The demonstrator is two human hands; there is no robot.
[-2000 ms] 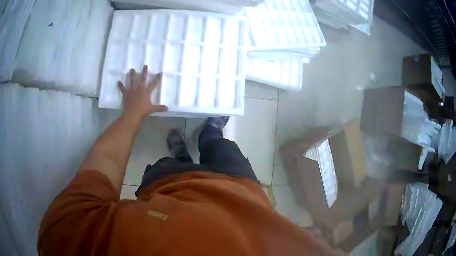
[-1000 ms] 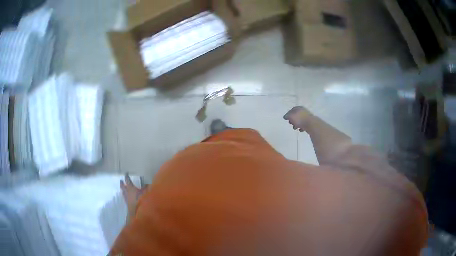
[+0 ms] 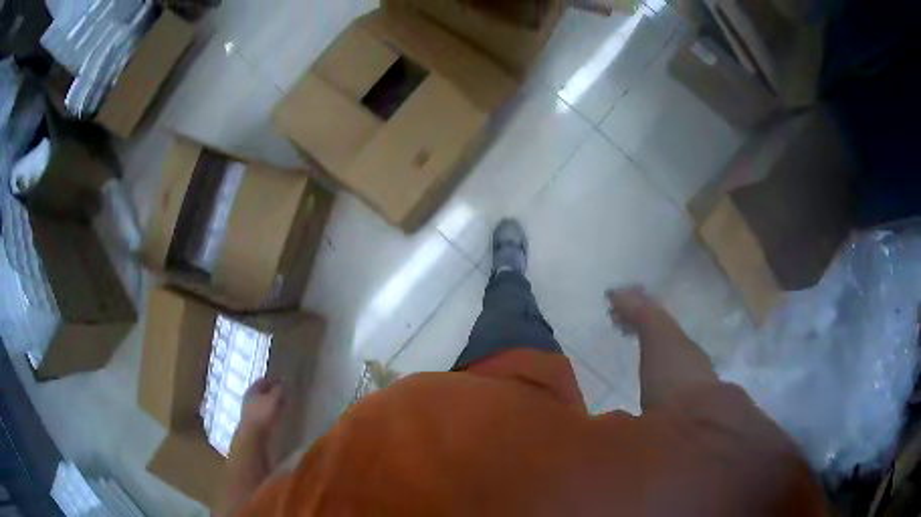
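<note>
A brown carton (image 3: 174, 348) with open flaps stands at the lower left, with white blister trays (image 3: 234, 369) inside. My left hand (image 3: 263, 402) is over the right edge of these trays, blurred; whether it touches them or the carton cannot be told. My right hand (image 3: 628, 306) hangs over the tiled floor at the right, blurred, holding nothing, its fingers loosely curled.
Another carton (image 3: 242, 237) with white contents stands just beyond. A larger carton (image 3: 404, 121) with a dark opening is at top centre. Cartons with trays line the left. A brown box (image 3: 783, 192) and a clear plastic heap (image 3: 828, 353) are at the right. A tape scrap (image 3: 376, 376) lies near my body.
The view has turned right, away from the white tray piles, toward the cartons. My left hand has left the tray pile and is now over the carton. My right hand has come into view.
</note>
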